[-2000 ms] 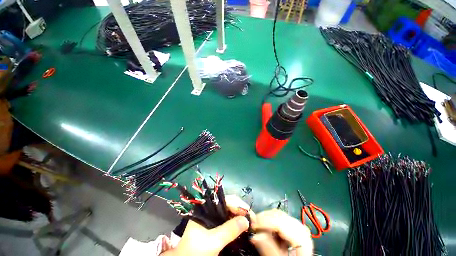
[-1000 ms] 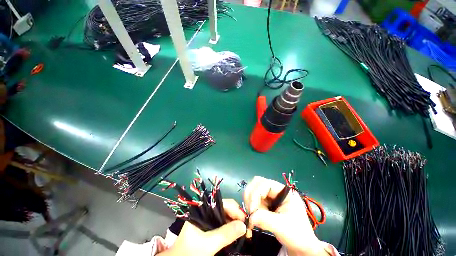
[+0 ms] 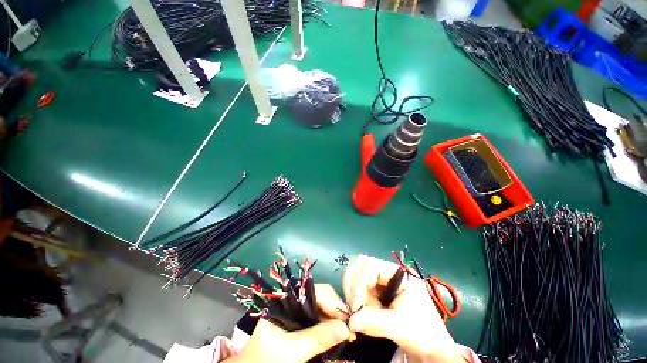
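My left hand point(image 3: 301, 339) is shut on a bunch of black cables point(image 3: 303, 301) with red, white and green inner wires fanning out at the top. My right hand point(image 3: 397, 312) is beside it, and the fingertips of both hands meet at a small wire end between them. A black cable point(image 3: 391, 285) with coloured wire ends also sticks up from my right hand. What the fingertips pinch is too small to tell. Orange-handled scissors point(image 3: 445, 296) lie just right of my right hand, partly hidden by it.
A large cable bundle point(image 3: 546, 283) lies right, a small one point(image 3: 230, 230) left. A red heat gun point(image 3: 376, 191) stands ahead, beside small pliers point(image 3: 445, 210) and a red tester point(image 3: 482, 181). White shelf legs point(image 3: 248, 60), a plastic bag point(image 3: 316, 99) and far cable heaps point(image 3: 532, 88) are behind.
Since the first frame, my right hand has come up against the left fingertips, with a black cable now showing in it and covering part of the scissors. The view has shifted slightly.
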